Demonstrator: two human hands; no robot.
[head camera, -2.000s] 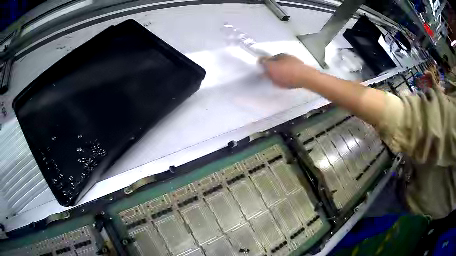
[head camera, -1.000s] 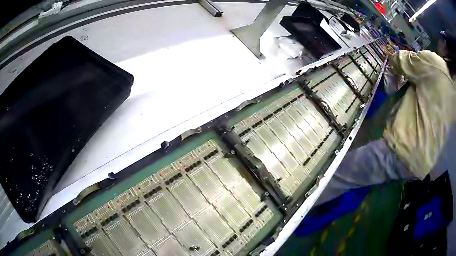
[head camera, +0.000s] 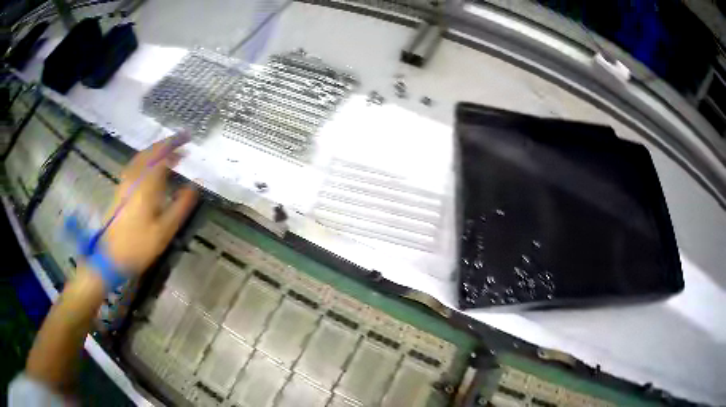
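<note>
My left hand (head camera: 143, 215), with a blue wrist strap (head camera: 99, 258), is above the left end of a carrier, its fingers spread toward the trays. No held thing shows in it, though it is slightly blurred. A panelized circuit board (head camera: 279, 342) with rows of black parts lies in the carrier below. Component trays filled with silvery parts (head camera: 282, 103) lie on the white shelf beyond the hand. An empty ribbed tray (head camera: 378, 207) lies to their right. My right hand is not in view.
A black parts bin (head camera: 565, 207) with loose shiny parts in its near left corner stands on the right of the shelf. Dark bins (head camera: 73, 56) stand at the far left. A metal bar (head camera: 423, 41) is at the back. More carriers lie along the line on both sides.
The view has swung left. My left hand and the filled trays have come into view, and the black parts bin now shows at the right. The other person is out of view.
</note>
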